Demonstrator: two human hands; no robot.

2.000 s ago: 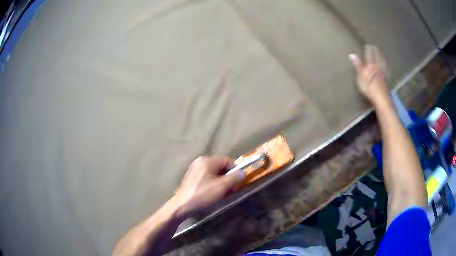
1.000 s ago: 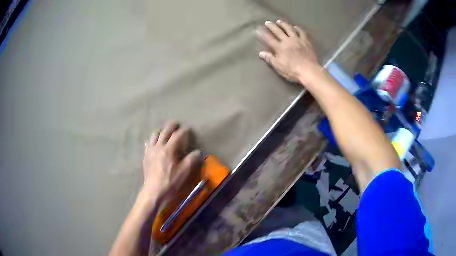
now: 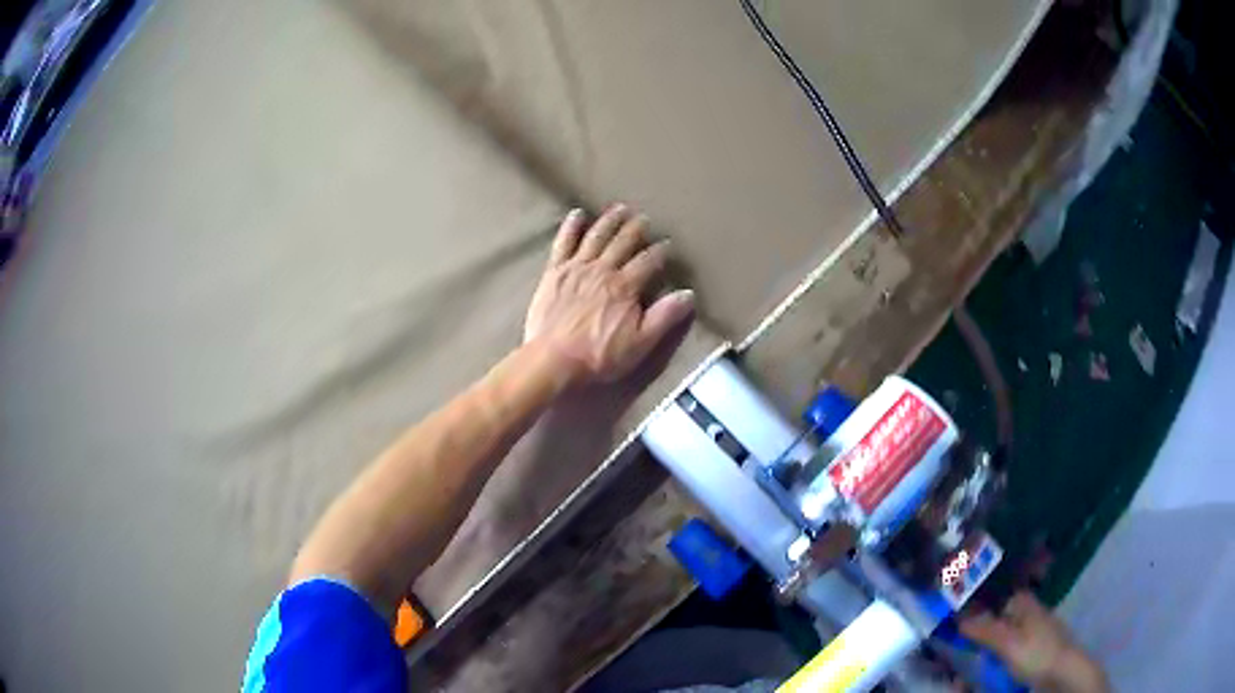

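Note:
Tan fabric ply (image 3: 339,311) covers the table, with soft folds and a pale selvedge along its edge. My left hand (image 3: 603,298) lies palm down on it, fingers apart and empty, above the rail. The end cutter (image 3: 887,460), with its white-and-red housing, sits on the end of the silver end cutter track (image 3: 731,433), which sticks out past the cloth edge. My right hand (image 3: 1036,643), blurred at the lower right, is closed around a blue part of the cutter. The yellow-and-white tube (image 3: 853,657) is beside it.
An orange weight (image 3: 409,620) shows partly behind my left sleeve at the cloth edge. A dark power cord (image 3: 826,122) crosses the cloth and the worn brown table edge (image 3: 962,203). The green floor (image 3: 1097,379) with scraps and a pale wall lie to the right.
My view has moved along the table towards the cutter. My left hand has left the orange weight and lies further along the cloth. My right hand has gone from the cloth to the cutter.

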